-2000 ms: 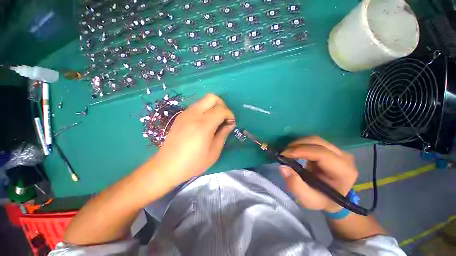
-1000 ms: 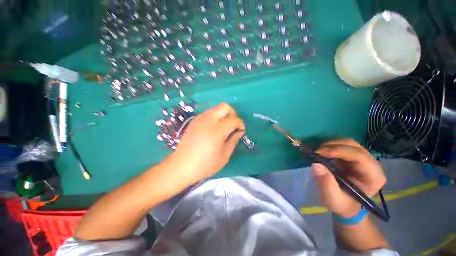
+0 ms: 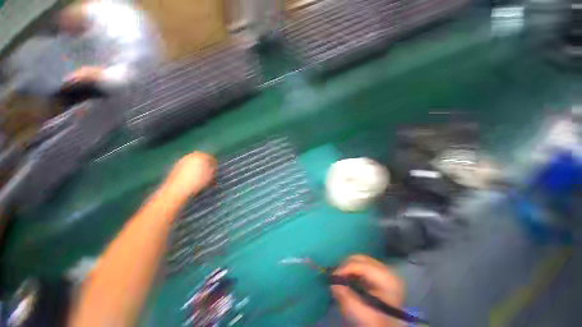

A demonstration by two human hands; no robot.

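The picture is strongly blurred. My left hand [image 3: 193, 174] is over the back left part of the blister tray [image 3: 265, 185]; whether it holds anything cannot be told. My right hand [image 3: 369, 288] holds the black soldering iron [image 3: 376, 305], its tip pointing left beside the pale strip [image 3: 293, 260] on the green mat. The heap of wired components [image 3: 214, 300] lies in front of the tray, left of the iron.
The off-white pot [image 3: 357, 184] stands right of the tray. The dark fume fan [image 3: 418, 223] is beyond it at right. More trays [image 3: 198, 83] lie behind. A person in white [image 3: 118, 45] is at the upper left. Blue items [image 3: 561, 175] show at far right.
The view has swung up and now shows the area behind the bench. My left hand has moved from beside the heap to the tray's back left. My right hand still holds the iron.
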